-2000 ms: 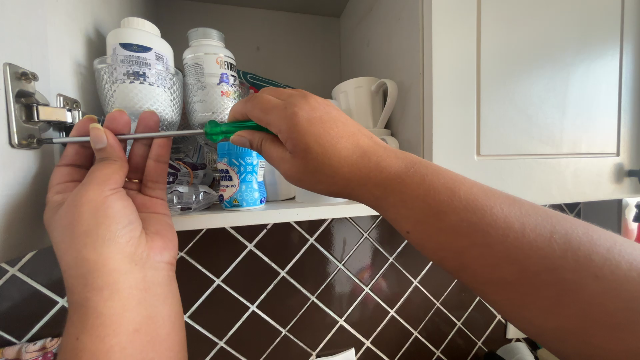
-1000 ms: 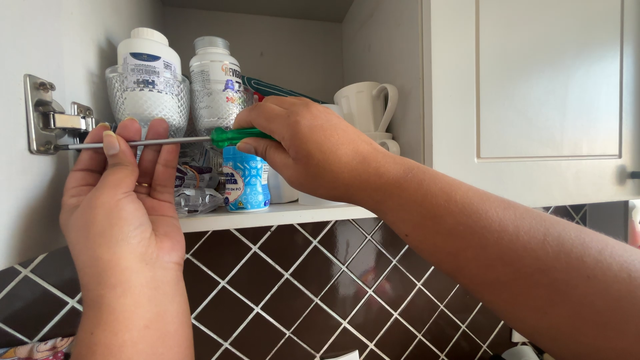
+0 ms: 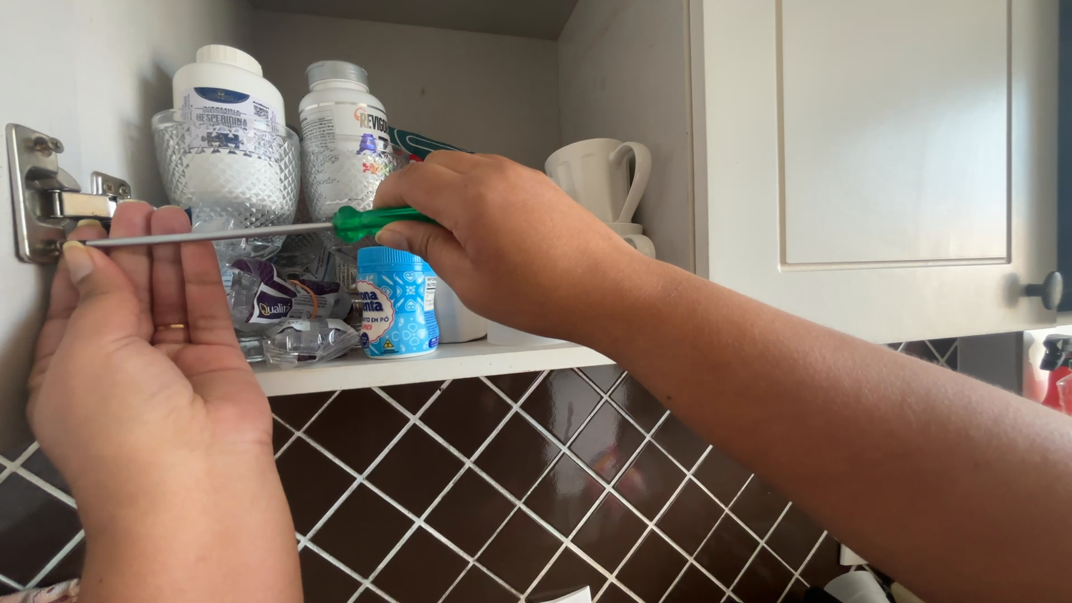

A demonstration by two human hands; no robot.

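My right hand (image 3: 502, 243) grips the green handle of a screwdriver (image 3: 218, 234), whose long metal shaft runs level to the left. My left hand (image 3: 151, 352) is palm up, its thumb and forefinger pinching the shaft close to the tip; the other fingers are raised behind the shaft. The tip is at the lower screw of a metal cabinet hinge (image 3: 35, 197) fixed to the left side wall of the cupboard. The fingertips partly hide the tip and the hinge arm, so how the tip sits in the screw cannot be seen.
On the cupboard shelf (image 3: 452, 366) stand cut-glass bowls (image 3: 226, 180) holding white bottles (image 3: 343, 117), plastic bags, a blue tub (image 3: 398, 306) and white cups (image 3: 590, 167). A closed cabinet door (image 3: 896, 151) is at the right. Dark tiles (image 3: 502, 469) cover the wall below.
Both hands keep their hold on the screwdriver, with its tip staying by the hinge's lower screw. The view has shifted slightly.
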